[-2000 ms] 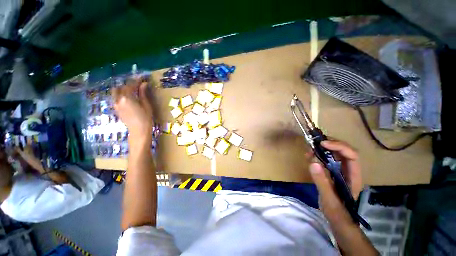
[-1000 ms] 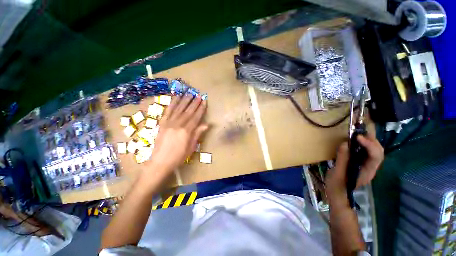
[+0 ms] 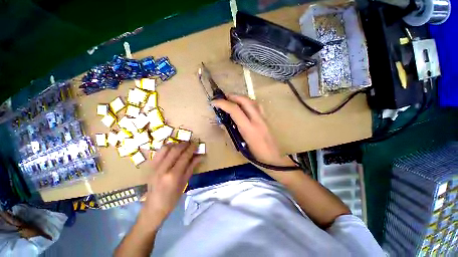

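Observation:
My right hand (image 3: 251, 128) holds the soldering iron (image 3: 228, 120) by its black handle, its silver tip pointing up and left over the brown board (image 3: 301, 130). A small bluish bit shows beside the handle, too blurred to name. My left hand (image 3: 170, 170) is at the near right edge of the loose pile of battery cells (image 3: 133, 123), fingertips at a single white cell (image 3: 201, 148); whether it grips the cell is hidden. The blue circuit boards (image 3: 123, 73) lie heaped behind the pile. Finished assemblies (image 3: 58, 158) sit in rows in a clear tray at the left.
The black fume fan (image 3: 271, 50) stands tilted at the back, its cord running right. The dross box (image 3: 334, 57) is beside it, then a black unit (image 3: 386, 65) and a solder wire spool (image 3: 434, 10). Battery trays (image 3: 427, 216) are stacked lower right. Another person's sleeve (image 3: 35, 228) shows lower left.
My right hand has brought the iron left from the dross box to the middle of the board. My left hand has moved from the blue boards toward me, to the pile's near edge.

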